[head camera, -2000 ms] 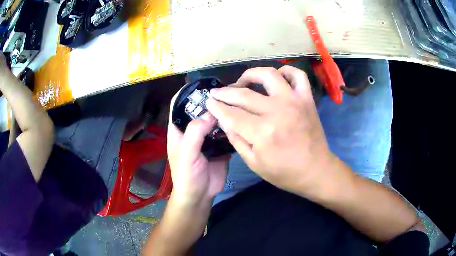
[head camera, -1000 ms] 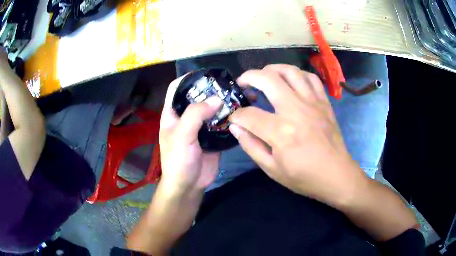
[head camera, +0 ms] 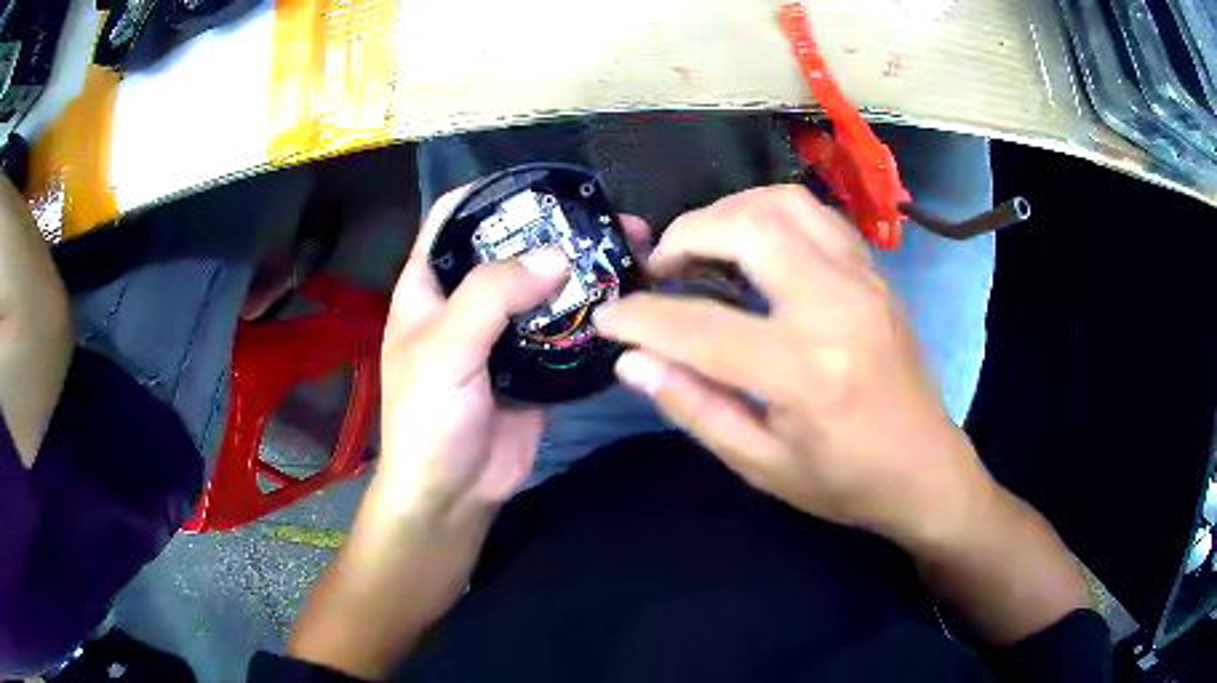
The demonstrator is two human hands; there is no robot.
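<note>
The black round housing [head camera: 534, 380] is tilted with its open side towards me, over my lap in front of the table edge. A silvery-white circuit board [head camera: 523, 224] sits inside it, with thin coloured wires [head camera: 577, 324] at its lower right. My left hand [head camera: 447, 347] grips the housing from the left, its thumb pressed on the board. My right hand [head camera: 814, 354] is at the housing's right side, fingers bent and fingertips near the wires. I cannot tell whether anything is pinched in them.
A red-orange air blow gun [head camera: 861, 167] rests at the table edge, its bent nozzle pointing right. Clear plastic trays [head camera: 1148, 80] lie at the right of the cardboard-covered table [head camera: 534, 67]. A red stool [head camera: 287, 387] and another person's arm [head camera: 30, 320] are at left.
The housing has turned in my left hand, showing more of the board and wires. My right fingertips have moved from the board to the wires' side. The view has shifted, moving the table up and left.
</note>
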